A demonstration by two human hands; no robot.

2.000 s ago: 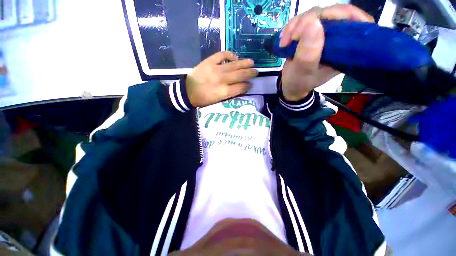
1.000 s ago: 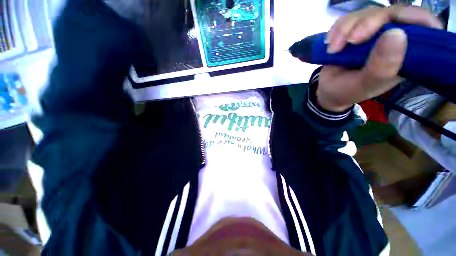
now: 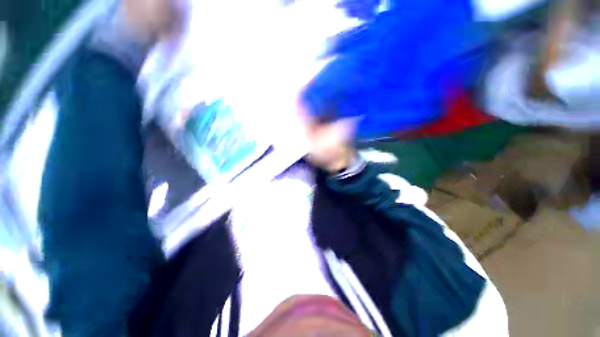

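Observation:
The view is heavily blurred. My left hand [image 3: 154,18] is at the top left edge, partly cut off; its fingers and any hold cannot be made out. My right hand [image 3: 332,141] is near the middle, against the lower left of a large bright blue mass [image 3: 401,72]. Whether it grips the screwdriver cannot be told. A teal patch, likely the circuit board [image 3: 220,135], lies between the hands, left of my right hand. A grey-dark area, likely the dark panel [image 3: 171,164], shows below left of it, beside my left sleeve.
A washed-out white bench surface [image 3: 256,59] fills the upper middle. Red [image 3: 460,115] and green [image 3: 460,151] things lie right of my right hand. Brown cardboard [image 3: 474,210] is at the lower right. A blurred whitish shape [image 3: 585,76] is at the upper right.
The view has swung and tilted. The board now shows further left and lower. My right hand shows lower and nearer the middle. My left hand has come into view at the top left.

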